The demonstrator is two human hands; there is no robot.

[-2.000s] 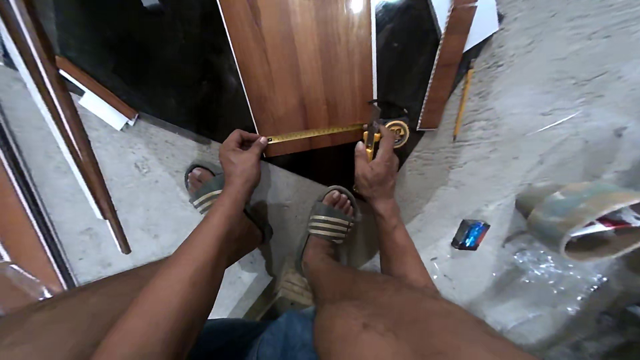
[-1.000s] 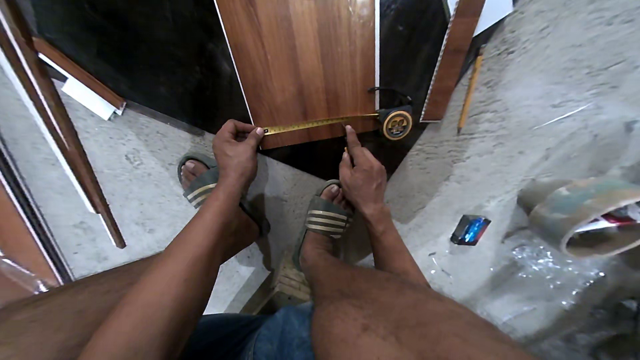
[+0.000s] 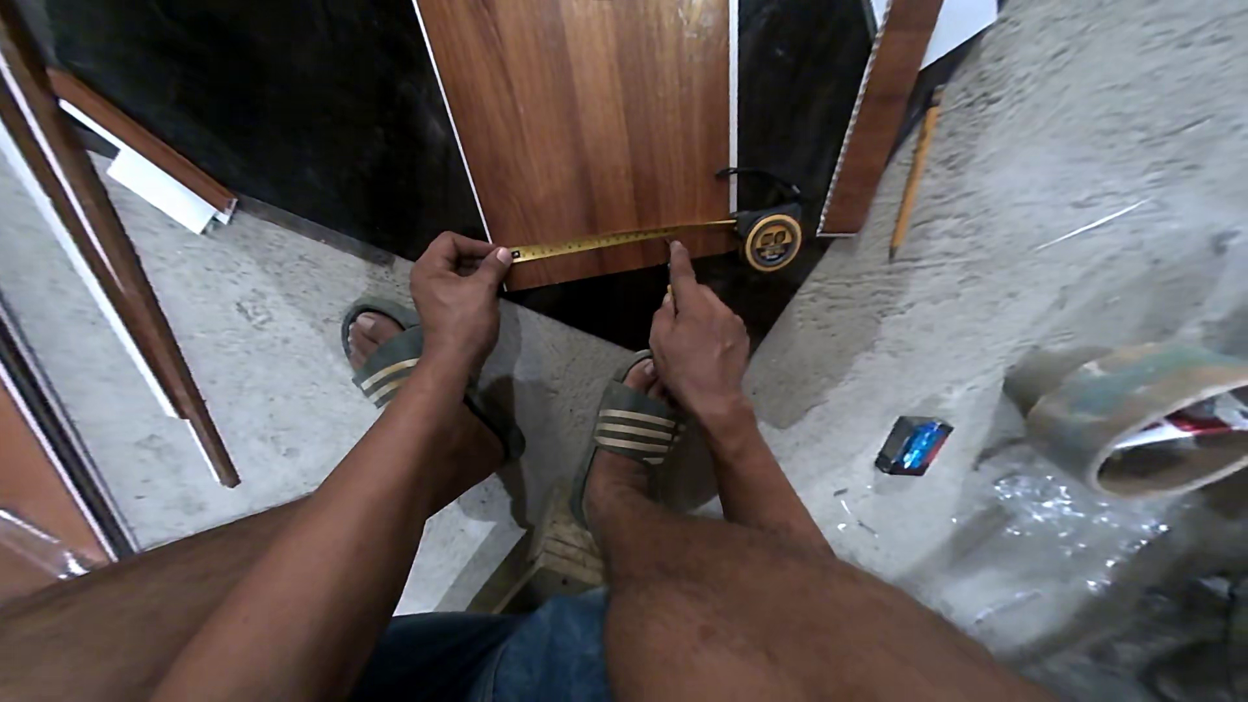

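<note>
Across the near end of a wood-grain panel (image 3: 585,117) with white edges lies a tape measure's yellow blade (image 3: 604,240). My left hand (image 3: 456,292) pinches the blade's end between thumb and finger at the panel's left corner. The round black and yellow tape case (image 3: 772,241) rests at the panel's right edge, with no hand on it. My right hand (image 3: 698,336) points its index finger at the blade near its right part; a small yellow thing shows by its curled fingers, too hidden to name. The panel lies on a black board (image 3: 263,117).
A pencil (image 3: 915,185) lies on the concrete floor at right, beside a narrow wood-grain strip (image 3: 877,127). Further right are a small shiny box (image 3: 914,446), a large tube (image 3: 1121,400) and clear plastic scraps (image 3: 1063,517). Long brown strips (image 3: 107,234) lie at left.
Two seconds ago my right hand was beside the tape case, holding a yellow and black thing; it has since moved left and down, index finger extended. My left hand has stayed at the blade's end.
</note>
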